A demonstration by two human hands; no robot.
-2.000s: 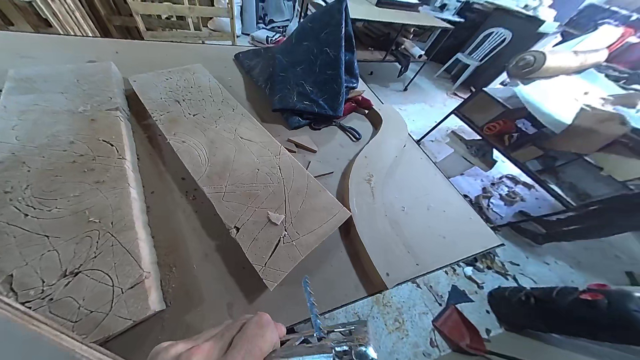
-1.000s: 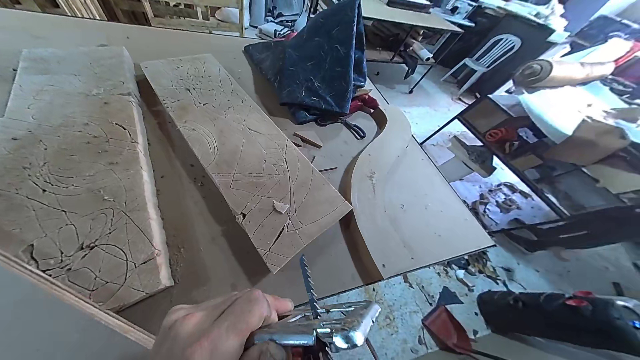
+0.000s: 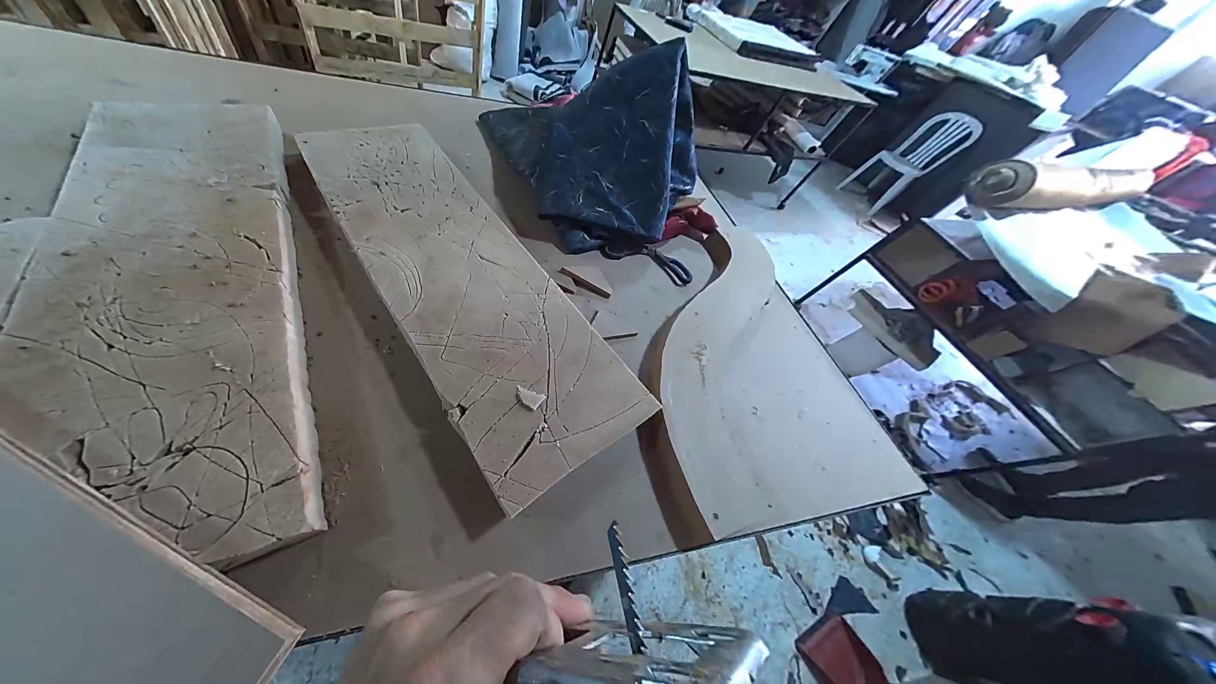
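Observation:
My left hand point(image 3: 465, 627) is closed around a jigsaw point(image 3: 655, 655) at the bottom centre, its metal shoe facing up. The toothed blade point(image 3: 624, 589) sticks upward, clear of the boards. Beyond it lies a long, thick block point(image 3: 484, 304), scored with curved and straight lines and cracked near its close end. A broader scored slab point(image 3: 180, 313) lies on the left. Right of the long block is a light panel point(image 3: 760, 399) with an S-curved edge. My right hand is out of view. Most of the jigsaw's body is below the frame.
Dark patterned cloth point(image 3: 617, 152), scissors point(image 3: 665, 266) and wood scraps point(image 3: 586, 283) lie on the worktable. A wood-edged panel point(image 3: 114, 589) juts in at lower left. At lower right is a black object with a red part point(image 3: 1026, 636); shelving point(image 3: 988, 332) and a white chair point(image 3: 921, 152) stand beyond.
My left hand and the jigsaw rose a little in view, then sank slightly, the hand staying closed on it. The boards lie as before.

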